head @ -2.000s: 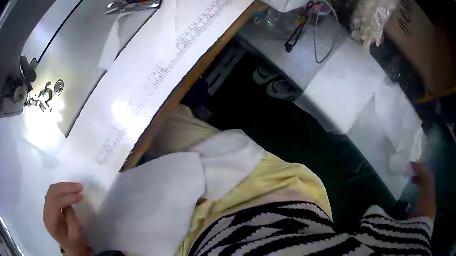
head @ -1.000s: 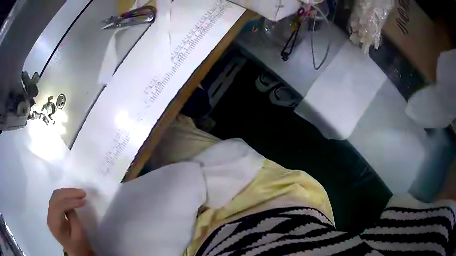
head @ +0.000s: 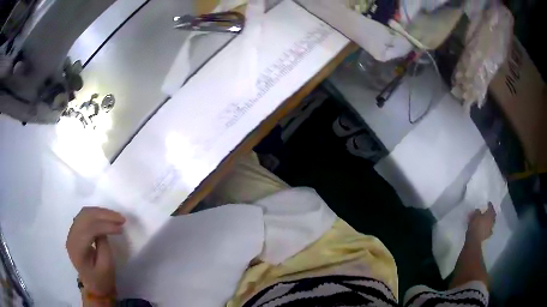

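Note:
A white fabric panel lies from the table's front edge over the lap, with a second white piece beside it. My left hand is at the panel's left edge, fingers curled and closed on the cloth. My right hand is far out at the right, on a white fabric piece over a pale surface. Its fingertips are small and blurred, so a grip cannot be told. Another white piece lies just above it. The sewing machine head is at the left, its needle area brightly lit.
Thread snips lie on the machine bed beside a narrow white scrap. A printed ruler runs along the table's front edge. At the upper right are a dark tool with a cord, clear plastic and a cardboard box.
My right hand, hidden one second ago, is back in view on white cloth. The cloth raised at the far right is no longer there. The view has shifted; my left hand stays at the panel.

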